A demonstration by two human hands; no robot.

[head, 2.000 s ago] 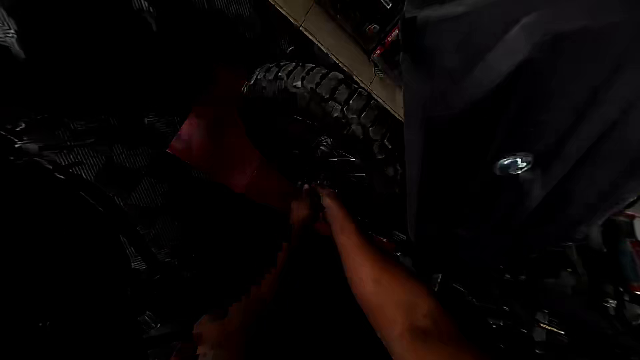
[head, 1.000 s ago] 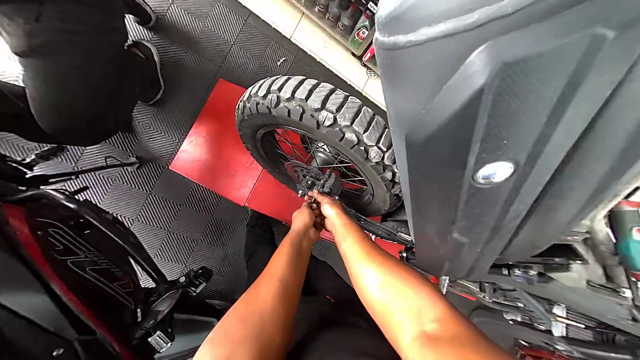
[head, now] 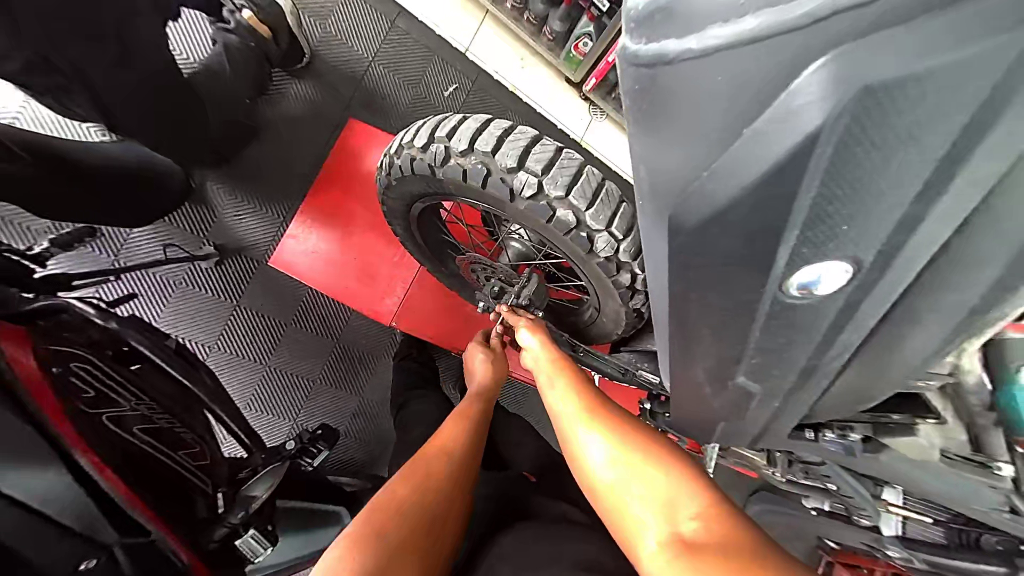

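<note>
A spoked motorcycle wheel with a knobby tire stands over a red floor panel. On its near side are the brake disc and the brake caliper. My right hand is at the axle end just below the caliper, its fingertips against the parts there. Close beside it on the left, my left hand pinches a small, thin metal piece that rises toward the right fingers; its kind cannot be told. The right fingers partly hide the hardware they touch.
A large grey motorcycle side case fills the right. Another motorcycle stands at lower left. A person in dark trousers is at upper left. Bottles stand on a shelf behind the wheel.
The very dark picture of two seconds ago has become bright. Both hands remain together at the wheel's axle area. The other person's legs and shoes have shifted at upper left.
</note>
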